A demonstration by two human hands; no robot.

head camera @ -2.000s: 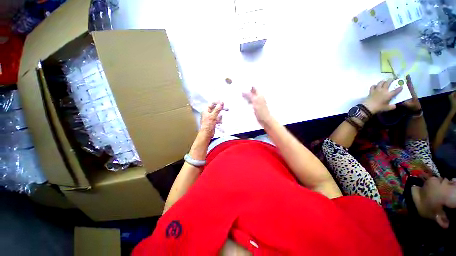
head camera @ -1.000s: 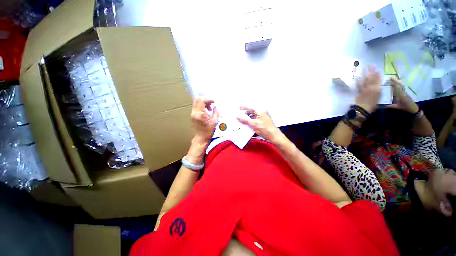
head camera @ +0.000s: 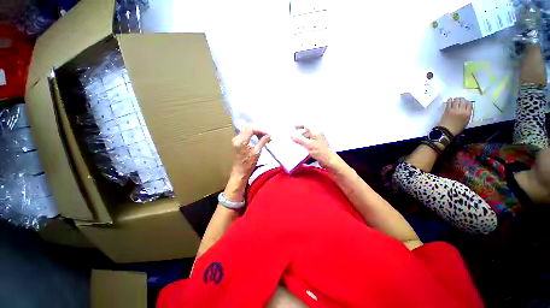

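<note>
A small white product box point(head camera: 286, 151) lies tilted at the table edge against my red shirt, between my two hands. My left hand point(head camera: 247, 150) is at its left side, with thumb and forefinger close together near the box's upper left edge. My right hand point(head camera: 315, 146) is at its right side, with fingers curled and fingertips over the box's right part. The glare on the white surface hides whether either hand grips the box or a small label.
A large open brown carton point(head camera: 175, 114) holds plastic-wrapped white boxes at left. A row of white boxes point(head camera: 310, 36) stands ahead. At right are a white box point(head camera: 424, 91), stacked boxes point(head camera: 473, 25), yellow sheets point(head camera: 476, 75) and a coworker's hand point(head camera: 458, 114).
Since two seconds ago a white box has come between my hands. Its round print, visible one second ago, no longer shows. The coworker's hands have parted, one reaching to the far right.
</note>
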